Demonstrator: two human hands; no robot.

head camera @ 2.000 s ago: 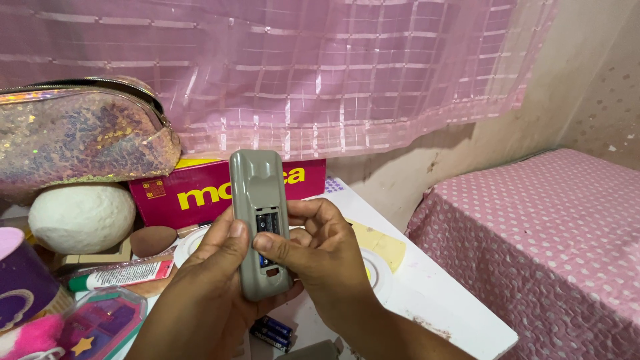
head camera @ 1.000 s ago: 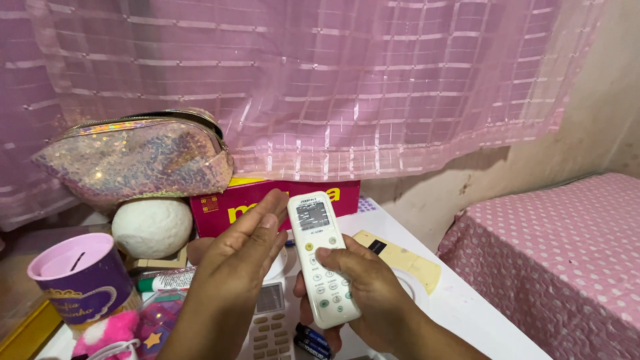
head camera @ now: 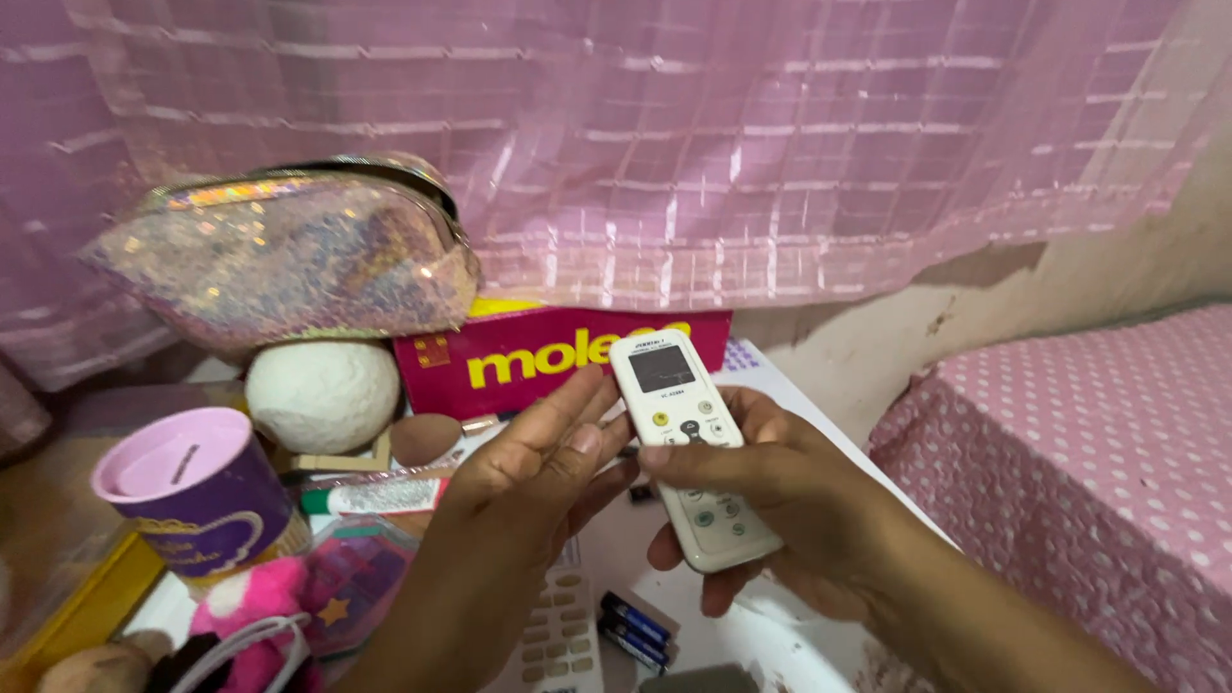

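A white air-conditioner remote control (head camera: 717,534), its front with screen and buttons facing up, is in my right hand (head camera: 808,491); the thumb lies across the buttons. My left hand (head camera: 520,481) is beside it, fingers apart, with the fingertips near or against the remote's left edge; whether they touch cannot be told. Below the hands, blue cylindrical batteries (head camera: 635,630) lie on the white table. A second remote control with pale buttons (head camera: 558,635) lies left of them, partly hidden by my left forearm. A grey object (head camera: 701,680) shows at the bottom edge.
A magenta box (head camera: 568,371) stands behind the hands, by a sequined pouch (head camera: 308,255) and a white round object (head camera: 322,395). At left are a purple coin tin (head camera: 202,505), a tube (head camera: 385,496) and a pink plush item (head camera: 255,606). A dotted pink cover (head camera: 1078,414) is at right.
Two seconds ago both hands held a grey remote with its battery compartment uncovered and a thumb at the batteries. One second ago the white remote's face showed, its screen filled with symbols; now the screen looks dark.
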